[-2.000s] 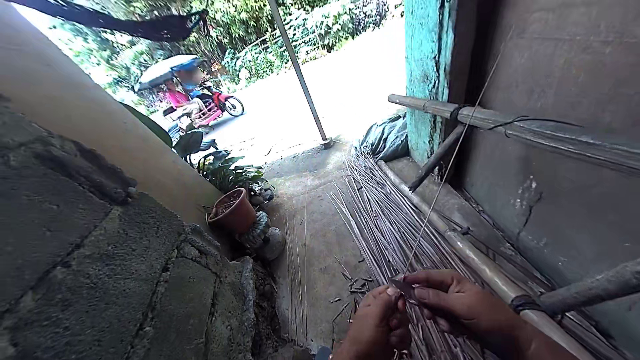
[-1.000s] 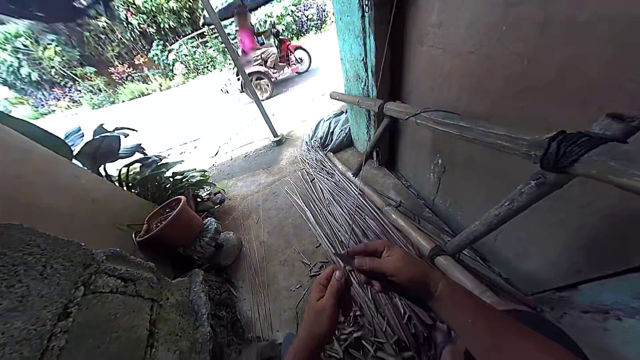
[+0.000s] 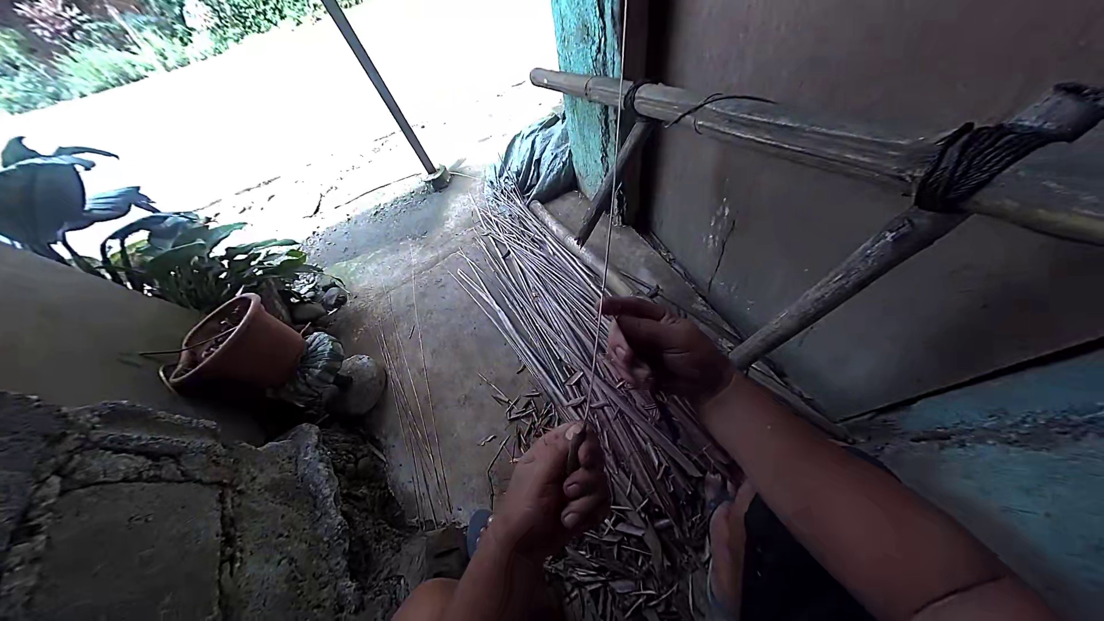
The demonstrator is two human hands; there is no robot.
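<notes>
A long thin plant strip [image 3: 609, 233] rises from between my hands toward the top of the head view. Its lower end is pinched between the thumb and fingers of my left hand [image 3: 561, 483], with something small and dark at the thumb. My right hand [image 3: 660, 345] is higher and to the right, its curled fingers against the strip. Beneath both hands a bundle of long dry stalks [image 3: 552, 302] lies on the concrete floor. Short dark scraps [image 3: 621, 552] are heaped near my feet.
Lashed bamboo poles [image 3: 793, 138] run along the wall at right. At left are a tilted clay pot [image 3: 237, 345], leafy plants [image 3: 207, 259] and a rough block wall [image 3: 138, 509]. A thin post [image 3: 379, 86] stands by the bright road. A few thin strips [image 3: 414, 414] lie on the floor.
My hands, close together in the earlier frames, are now apart, the right one higher along the strip. The person on the red three-wheeled motorcycle has gone out of view.
</notes>
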